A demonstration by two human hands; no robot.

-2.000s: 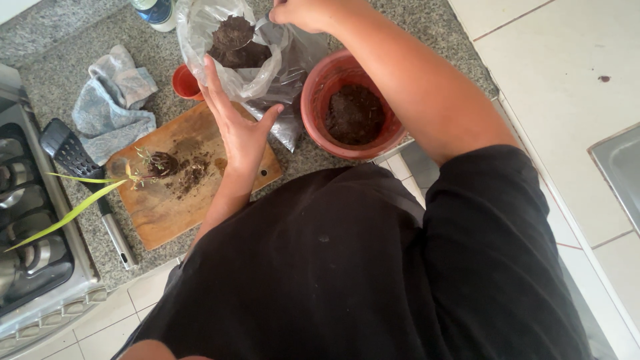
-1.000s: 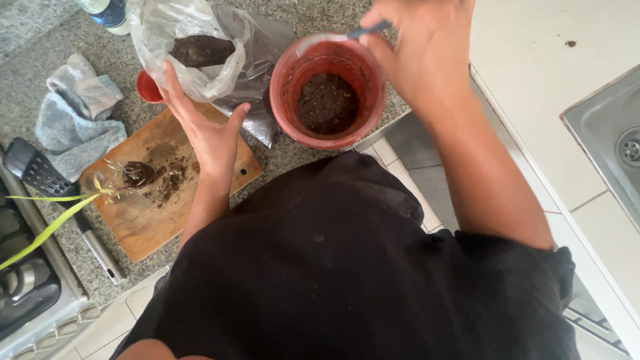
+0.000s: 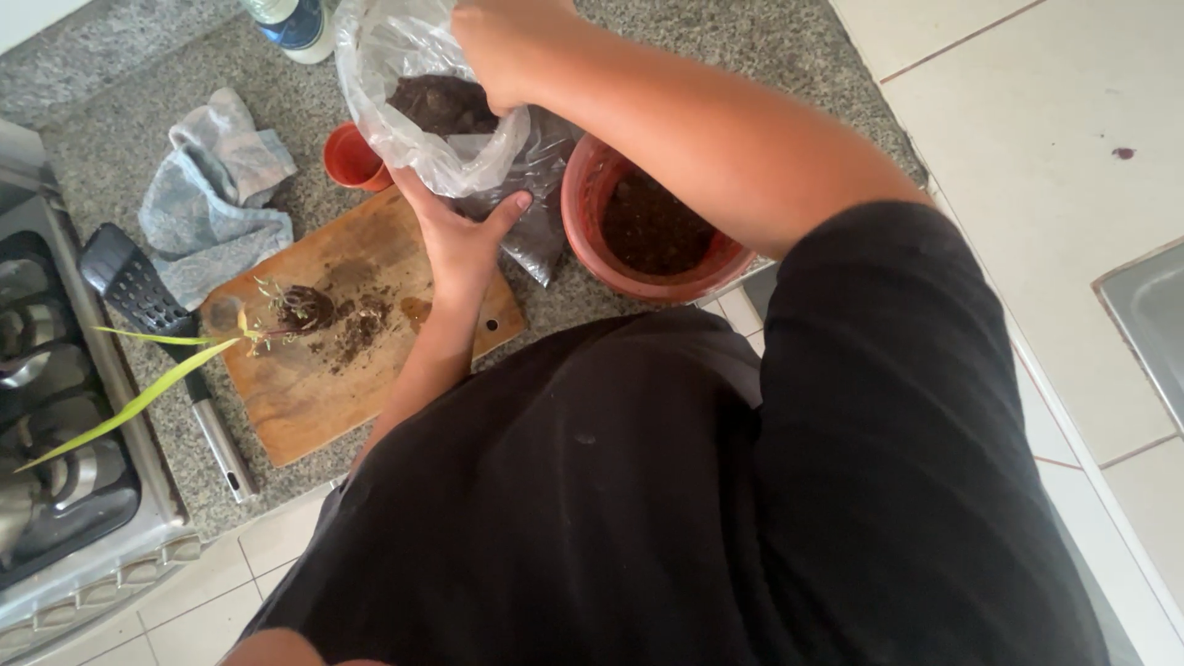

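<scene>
A clear plastic bag [image 3: 384,125] of dark soil [image 3: 444,104] stands on the granite counter. My left hand [image 3: 462,236] braces its near side, the thumb against the plastic and the fingers hidden beneath the bag's rim. Over the bag's mouth is my right hand [image 3: 509,55], curled closed; the handled tool it carried a second ago is hidden now. To the bag's right, a reddish plastic pot [image 3: 592,242] has soil inside, partly covered by my right forearm. A plant with long green leaves [image 3: 139,402] and a soil-covered root ball [image 3: 303,308] lies on a wooden cutting board [image 3: 305,407], beside loose soil.
A small red pot [image 3: 351,157] sits left of the bag. Farther left are a crumpled grey-blue cloth [image 3: 208,199] and a slotted spatula [image 3: 139,282] beside a gas stove [image 3: 69,444]. A bottle [image 3: 296,28] stands at the back, and a metal sink [image 3: 1152,314] is at the far right.
My right hand has gone from the bag to above the large pot and is now back at the bag. My left hand, spread beside the bag before, now has its fingers behind the plastic.
</scene>
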